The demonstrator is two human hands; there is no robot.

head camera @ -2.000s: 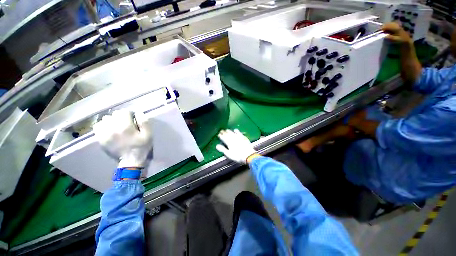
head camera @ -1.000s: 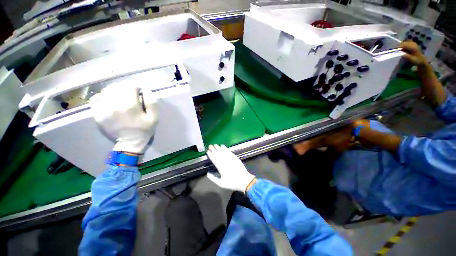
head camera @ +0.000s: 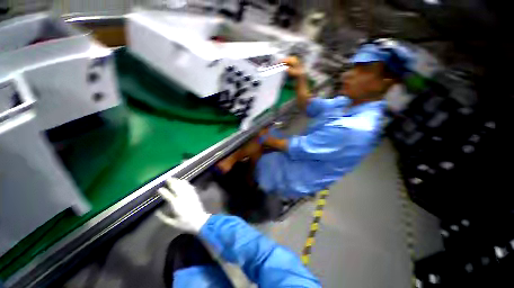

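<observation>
The picture is blurred. My right hand, in a white glove, is at the conveyor's silver edge rail, fingers spread, holding nothing that I can see. My left hand is out of the picture. The near white enclosure housing is cut off by the left edge; two dark round knobs show on its side wall. Its front wiring compartment stands on the near side. Both are on the green conveyor surface.
A second white enclosure with many black connectors stands further along the line. A seated person in blue has one hand on its compartment. Yellow-and-black floor tape and dark racks are at the right.
The view has swung to the right, so the enclosures shift left and my left hand has left the picture. The seated person's head and the racks now show. My right hand remains by the rail.
</observation>
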